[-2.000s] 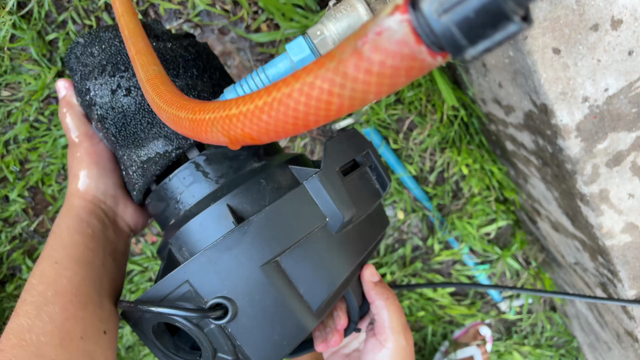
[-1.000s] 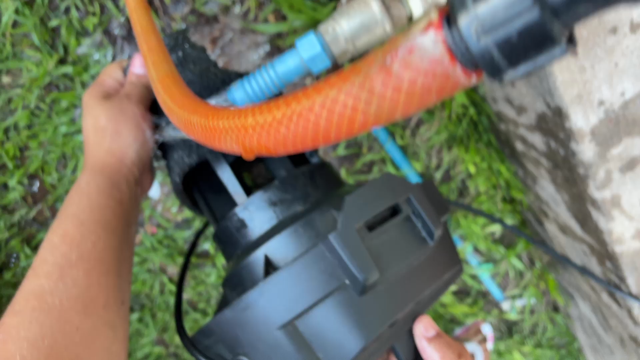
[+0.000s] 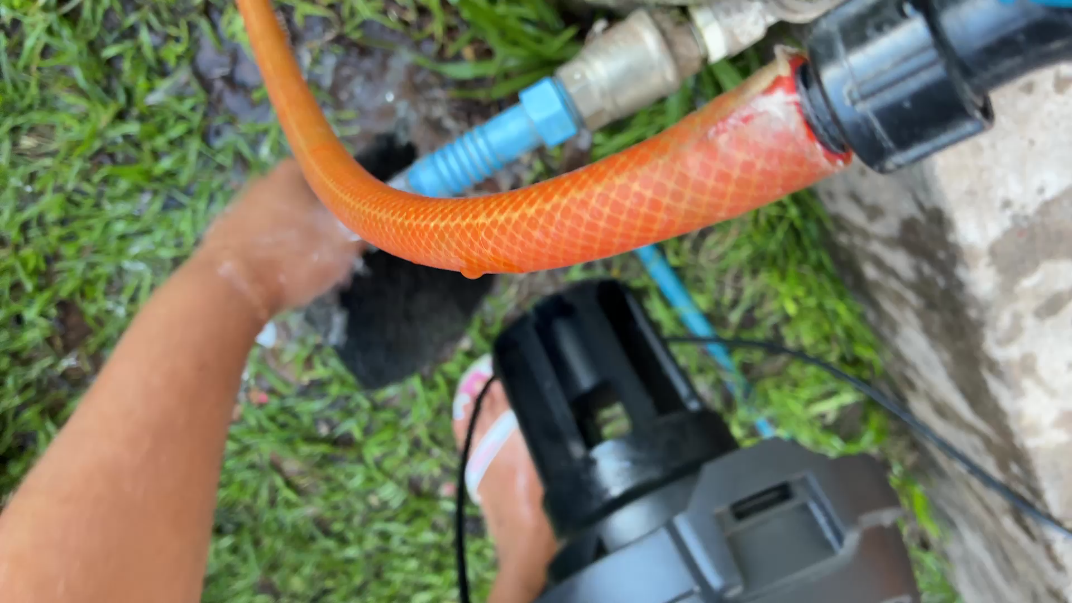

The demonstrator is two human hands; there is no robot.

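Blurred by motion, my left hand [image 3: 289, 239] is shut on a wet black foam filter sleeve [image 3: 410, 314], beneath the orange braided hose [image 3: 519, 230]; the hose hides part of the fingers. Apart from the foam, the black plastic pump housing [image 3: 754, 536] lies at the lower right, its slotted intake cage [image 3: 599, 394] bare and pointing up. My right hand is out of view. Water splashes around my left hand, near a blue hose fitting [image 3: 477, 151].
A metal coupling [image 3: 628, 67] and a black pipe connector [image 3: 896, 84] cross the top. A stained concrete wall [image 3: 988, 276] stands at right. Over the grass run a black cable [image 3: 871, 385] and a thin blue hose [image 3: 687, 301]. A foot in a flip-flop [image 3: 502, 469] is below.
The foam sleeve was around the pump's intake cage two seconds ago; now it is off, held in my left hand. The pump has moved right and down. My right hand has left the view.
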